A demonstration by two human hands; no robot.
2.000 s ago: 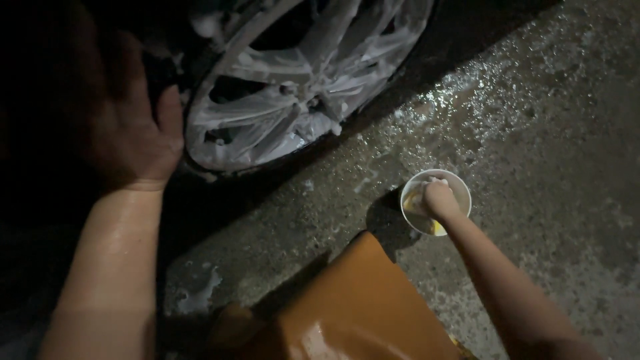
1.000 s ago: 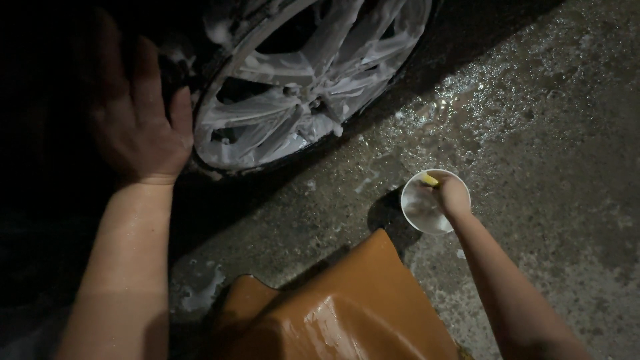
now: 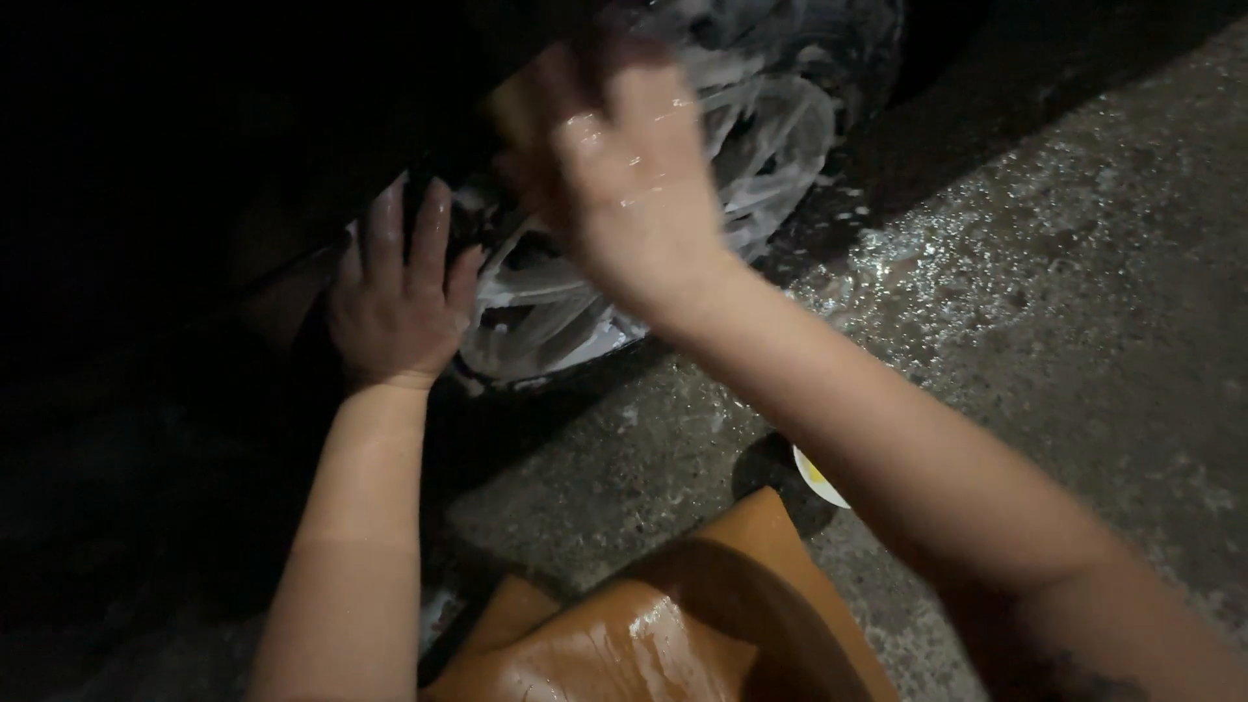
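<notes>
Suds cover the spokes of a car's alloy wheel (image 3: pixel 556 327), which stands at the upper middle. My right hand (image 3: pixel 634 185) is raised in front of the wheel, blurred and wet. Its fingers curl at a dim yellowish patch near the dark car body; what it holds is too blurred to tell. With wet fingers spread, my left hand (image 3: pixel 405 292) lies against the dark bodywork just left of the wheel, nothing in it. Part of a white bucket (image 3: pixel 834 495) with something yellow inside shows behind my right forearm, which hides the rest.
An orange, wet-looking apron or cover (image 3: pixel 673 634) spans the bottom middle, near my body. Wet, rough concrete ground (image 3: pixel 1102 322) extends to the right, with scattered foam beside the tyre (image 3: pixel 868 78). The left side lies in deep shadow.
My right hand has come out of the white bucket and moved up and left to the front of the wheel. My left hand remains against the car body. The view has shifted somewhat.
</notes>
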